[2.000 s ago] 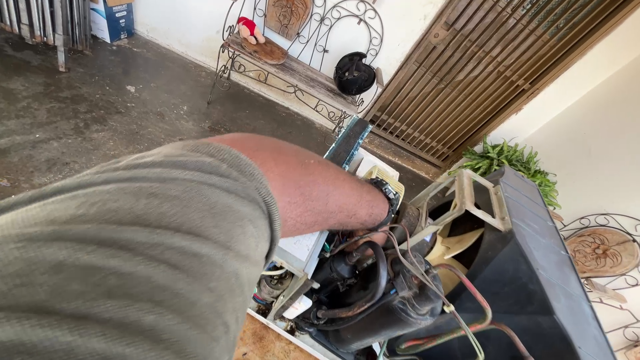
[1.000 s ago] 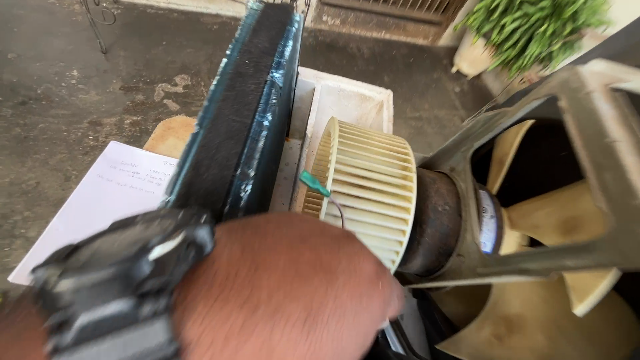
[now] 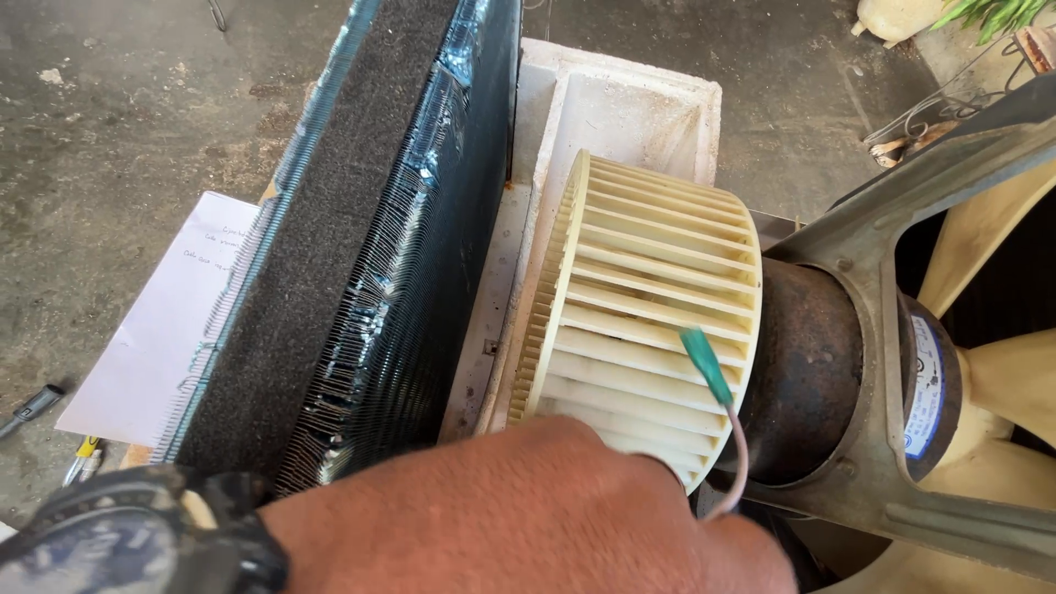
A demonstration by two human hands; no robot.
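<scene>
My left hand [image 3: 520, 507], with a watch on its wrist, reaches in from the lower left, its back toward the camera and its fingertips hidden. It overlaps the lower edge of a cream plastic blower wheel [image 3: 648, 305]; contact is unclear. A pinkish wire [image 3: 739, 462] with a green connector [image 3: 706, 365] rises from behind the knuckles, in front of the wheel; whether my fingers hold it cannot be seen. Right of the wheel are a rusty fan motor [image 3: 804, 371] and its metal bracket [image 3: 874, 280]. My right hand is out of view.
A finned evaporator coil [image 3: 412, 272] with a dark foam strip [image 3: 297, 272] stands at left, beside a white foam housing [image 3: 635, 115]. Handwritten paper [image 3: 165, 330], a marker [image 3: 31, 410] and a yellow-handled tool [image 3: 86, 450] lie farther left. Cream fan blades [image 3: 1019, 379] are at right.
The view has moved in close over the unit. Since one second ago, the green connector has shifted from the wheel's left side to its right side, and my left hand sits lower against the wheel.
</scene>
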